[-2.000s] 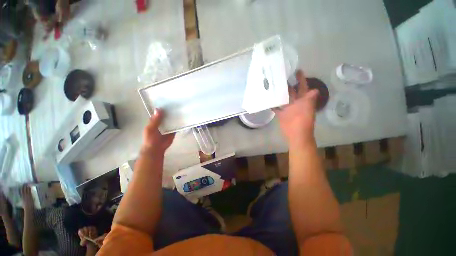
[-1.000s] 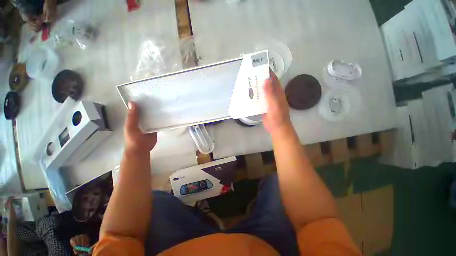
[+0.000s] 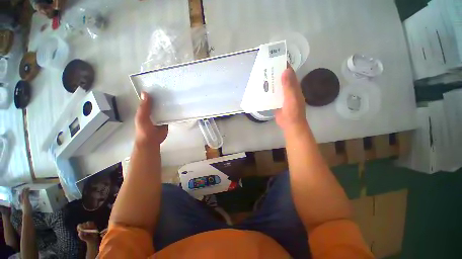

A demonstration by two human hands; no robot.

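A long shallow white tray point(image 3: 200, 87) with a plain inside and a printed white flap at its right end is held level over the table. My left hand point(image 3: 150, 121) grips its left end, thumb on the near rim. My right hand point(image 3: 291, 101) grips the flap end, thumb on top; its other fingers are hidden under the tray. A printed retail box part point(image 3: 205, 180) with a blue mirror camera picture lies below, between the table edge and my lap.
The white table point(image 3: 253, 136) holds a white insert point(image 3: 83, 124) with dark holes at left, a brown disc point(image 3: 320, 87), round clear containers point(image 3: 353, 101) and crumpled clear bags point(image 3: 163, 48). People sit at left. White stacks point(image 3: 434, 55) stand at right.
My right hand has moved from an open pose beside the flap to a grip on it. The tray is held flatter. The view has shifted slightly.
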